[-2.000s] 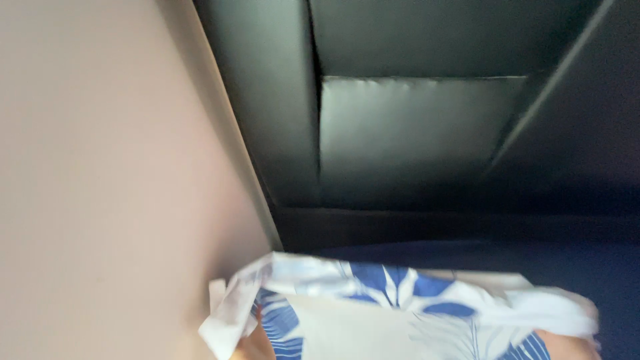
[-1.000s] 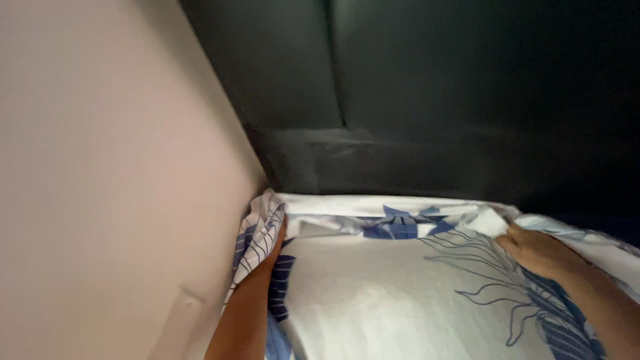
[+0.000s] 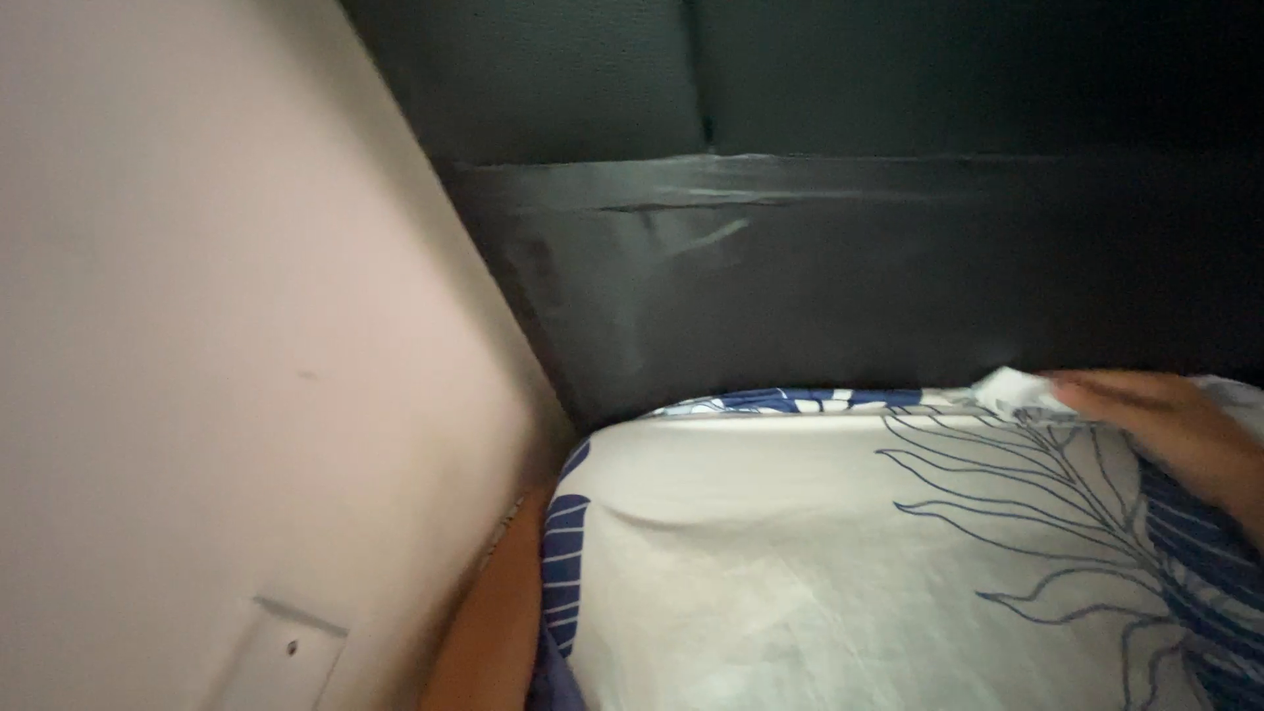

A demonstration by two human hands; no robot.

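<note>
A white fitted sheet [image 3: 770, 563] with blue leaf prints covers the corner of a mattress beside the wall. My left forearm reaches down between the mattress side and the wall; the left hand itself is hidden there. At the far edge on the right, my right hand [image 3: 1136, 400] is slightly blurred, its fingers closed on a bunched white piece of the sheet's edge [image 3: 1017, 393]. A strip of blue-and-white fabric shows along the far edge of the mattress, against the dark headboard.
A dark, padded, leather-like headboard [image 3: 839, 267] rises behind the mattress, its lower part creased. On the left stands a pale wall [image 3: 247, 296], close against the bed, with a wall plate [image 3: 281, 657] low down.
My left hand, visible at the mattress corner a second ago, has gone down beside the wall. The sheet's corner, gathered up before, now lies smooth over the mattress corner.
</note>
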